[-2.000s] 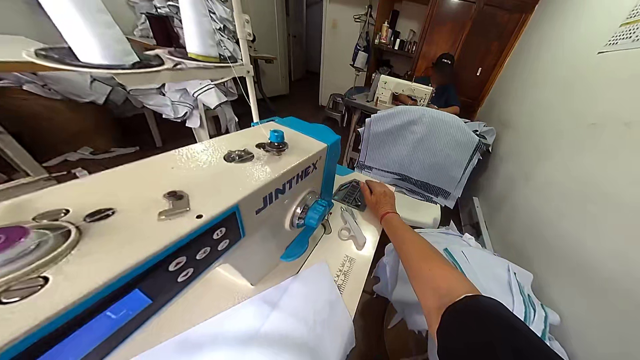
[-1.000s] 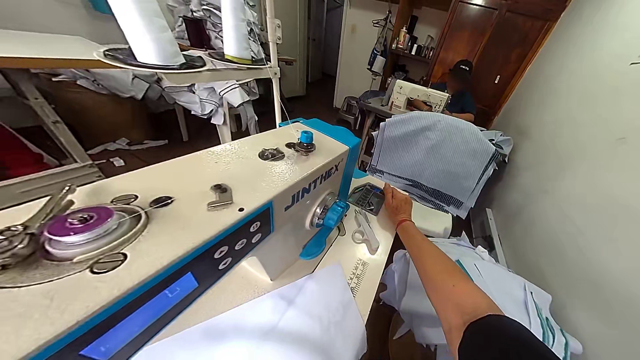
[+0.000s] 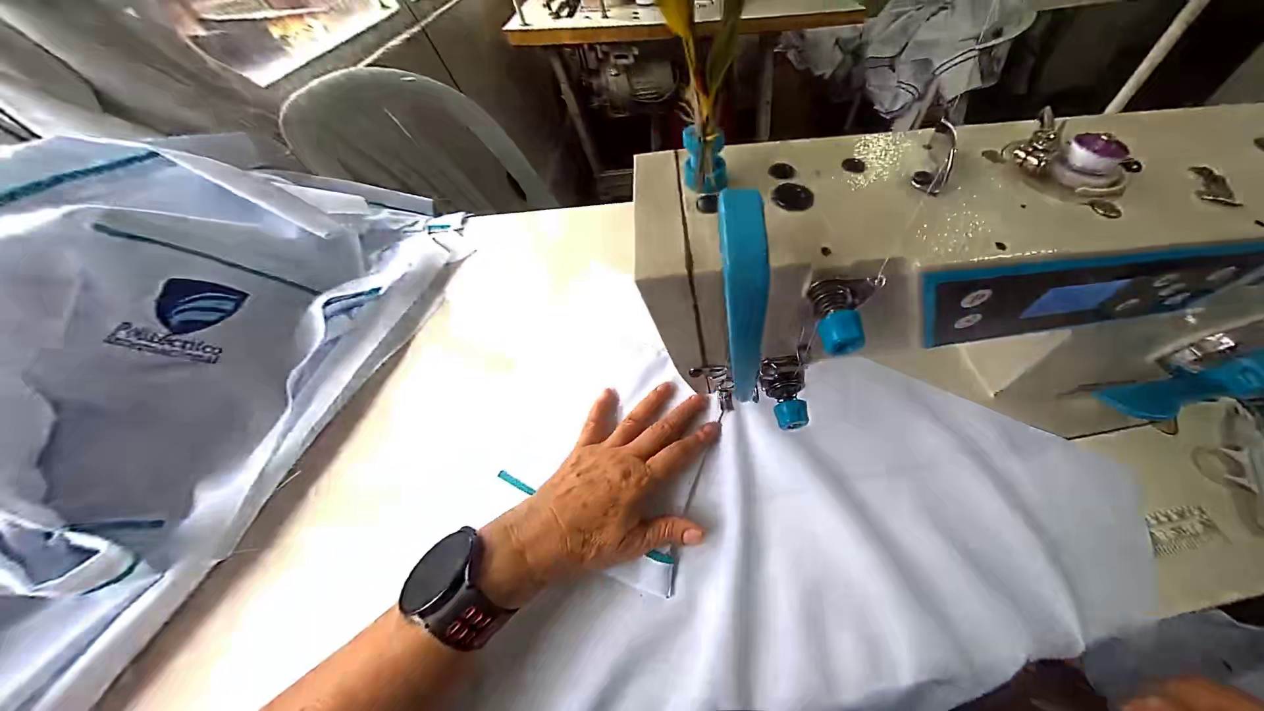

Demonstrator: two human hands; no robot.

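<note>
My left hand [image 3: 612, 484], with a black watch on its wrist, lies flat with fingers spread on a white fabric piece [image 3: 839, 553]. Its fingertips are just left of the presser foot [image 3: 726, 397] of a sewing machine [image 3: 820, 227]. Under the hand is a small white piece with teal trim [image 3: 660, 559], partly hidden. At the bottom right edge, a small blurred part of my right hand [image 3: 1175, 695] shows beside the fabric's edge; its fingers and anything in them cannot be made out.
White garment pieces with teal trim and an emblem [image 3: 202, 306] are heaped at the left. Behind the table [image 3: 553, 237] stand a plastic chair [image 3: 405, 128] and another machine table [image 3: 681, 30]. White thread snips [image 3: 1234, 454] lie at the far right.
The view has swung left to the needle end of the machine. Earlier, a hand was touching a dark item beyond the machine's right end; now my left hand lies on the white fabric.
</note>
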